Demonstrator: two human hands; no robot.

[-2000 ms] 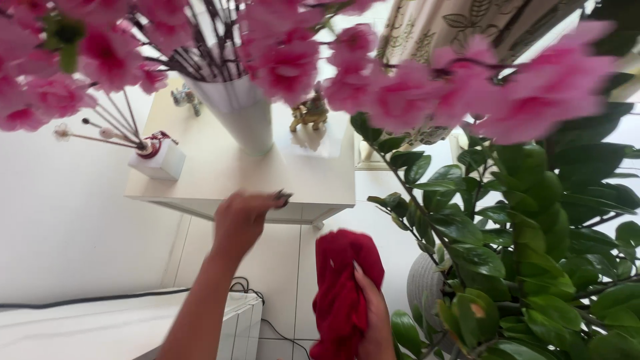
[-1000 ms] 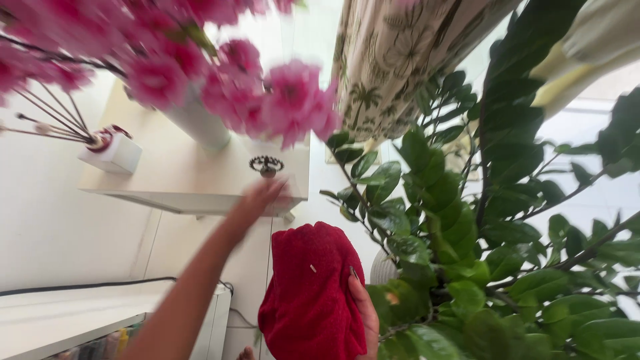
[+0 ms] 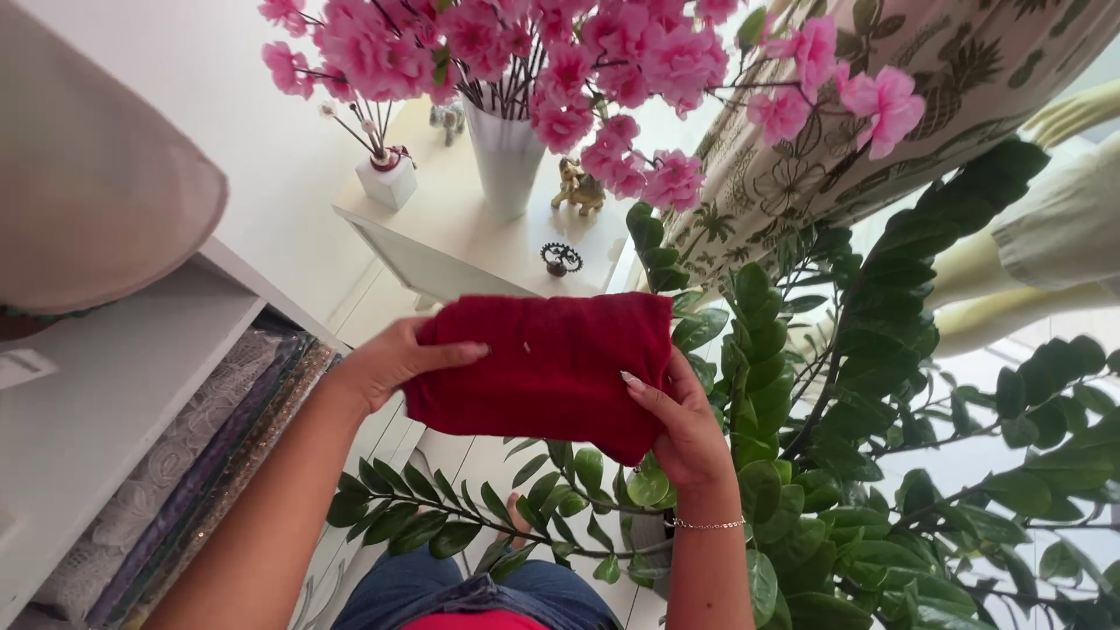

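A folded red cloth [image 3: 542, 372] is stretched between my two hands at the middle of the view. My left hand [image 3: 407, 363] grips its left end, thumb on top. My right hand [image 3: 682, 420] holds its right end, with the thumb on the upper face and a chain bracelet at the wrist. Beyond the cloth, a small dark round ornament [image 3: 560, 259] stands near the front edge of a white cabinet [image 3: 455, 223]. An elephant figurine [image 3: 577, 188] and a white vase [image 3: 505, 157] of pink artificial flowers are behind it. The fingers under the cloth are hidden.
A white reed diffuser [image 3: 387, 182] stands at the cabinet's left. A leafy potted plant [image 3: 770, 420] fills the right side, one branch passing below my hands. At the left is a white shelf [image 3: 114, 385] with folded fabrics [image 3: 201, 464]. A patterned curtain [image 3: 787, 175] hangs behind.
My left hand has moved from over by the cabinet to the cloth and now holds its left end. The cloth, earlier in my right hand alone, is now spread sideways between both hands.
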